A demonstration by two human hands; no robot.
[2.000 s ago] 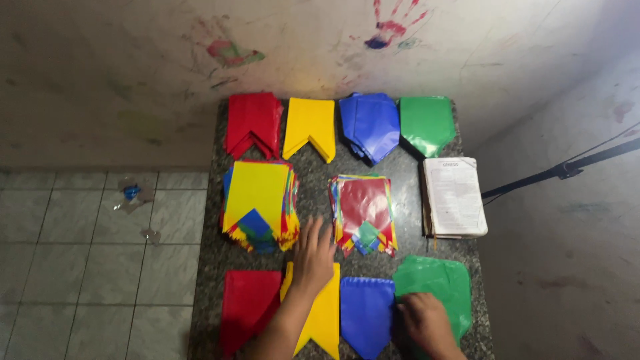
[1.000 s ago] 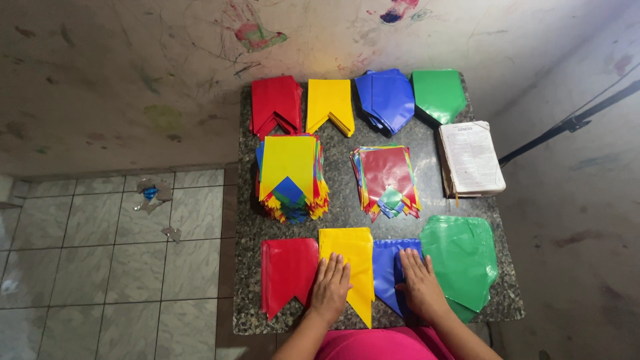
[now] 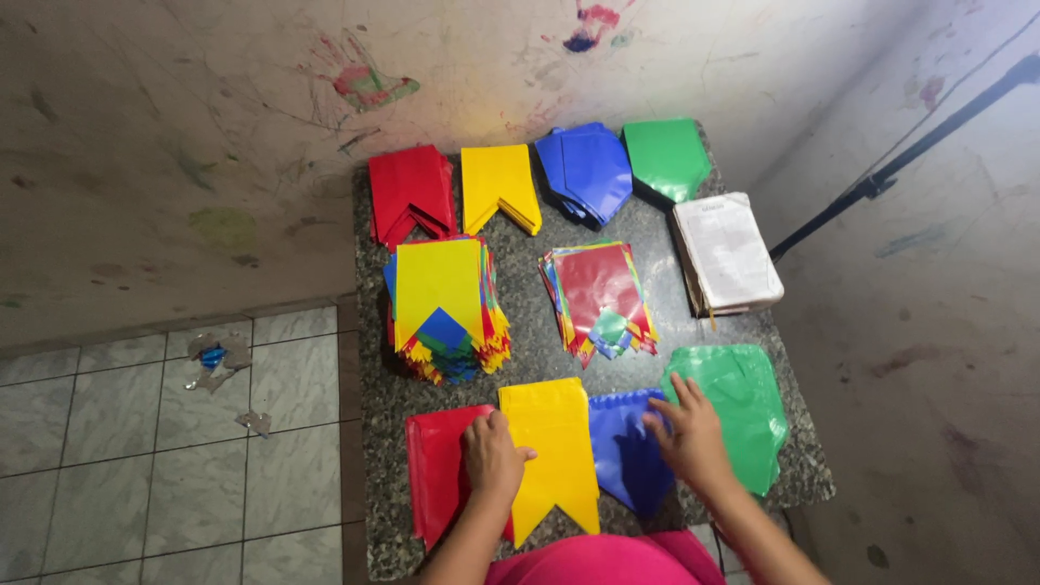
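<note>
My left hand (image 3: 496,459) rests with bent fingers where the near red plastic pennants (image 3: 443,463) meet the near yellow pennants (image 3: 551,455); whether it grips any, I cannot tell. Fingers apart, my right hand (image 3: 689,435) is over the border of the near blue pennants (image 3: 630,463) and the near green pennants (image 3: 743,406). Beyond them lie a thick multicoloured stack topped by a yellow pennant (image 3: 439,280) and a thinner one topped by a red pennant (image 3: 597,284). Red (image 3: 410,187), yellow (image 3: 497,183), blue (image 3: 585,171) and green (image 3: 666,154) stacks line the far edge.
An open thick book (image 3: 727,252) lies at the right of the speckled stone tabletop (image 3: 528,321). A dark pole (image 3: 894,171) slants along the right wall. Torn wrappers (image 3: 218,357) lie on the tiled floor at the left. The paint-marked wall (image 3: 487,73) stands behind the table.
My left hand has moved left from the near yellow pennants to their border with the red ones. My right hand has shifted from the blue pennants toward the green ones.
</note>
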